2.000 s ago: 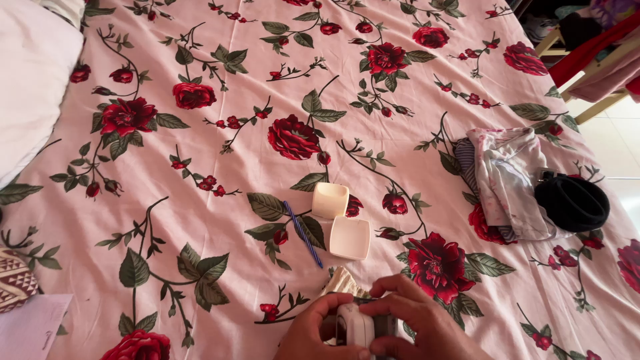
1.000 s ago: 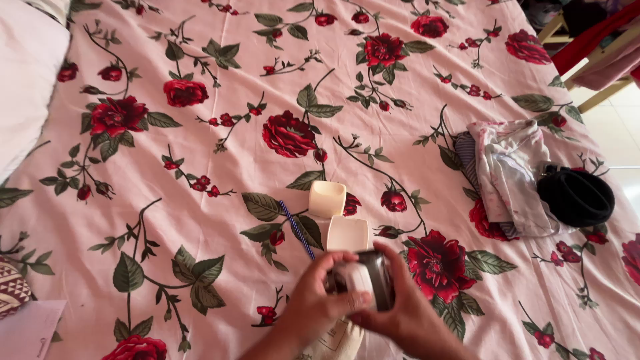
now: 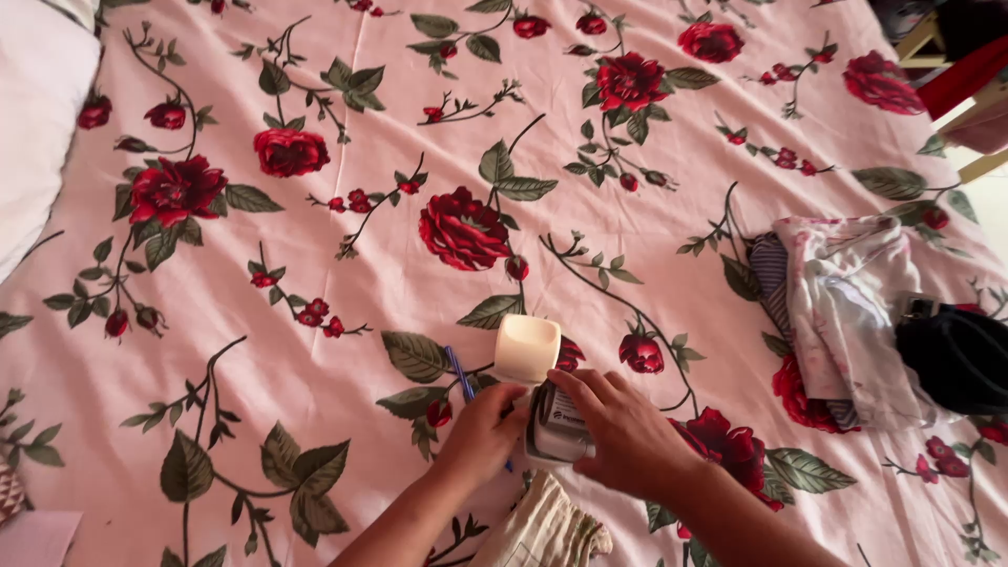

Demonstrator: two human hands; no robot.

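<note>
A small grey device with a printed label (image 3: 561, 421) is held between my two hands over the floral bed sheet. My left hand (image 3: 480, 433) touches its left side with thumb and fingers. My right hand (image 3: 622, 425) grips its top and right side. Just beyond it lies a cream square plastic container (image 3: 528, 346); a second pale container is mostly hidden under the device. A blue striped pen-like stick (image 3: 459, 373) lies to the left, partly behind my left hand. Nearer to me is a cream cloth drawstring pouch (image 3: 547, 524), gathered at its mouth.
Folded clothes (image 3: 846, 315) lie at the right with a black rounded item (image 3: 957, 358) against them. A white pillow (image 3: 39, 118) is at the upper left. A sheet of paper (image 3: 39, 539) and a patterned item (image 3: 9, 492) lie at the lower left edge.
Both hands have moved up from the bottom edge, bringing the device over the nearer pale container. The cloth pouch shows more plainly now.
</note>
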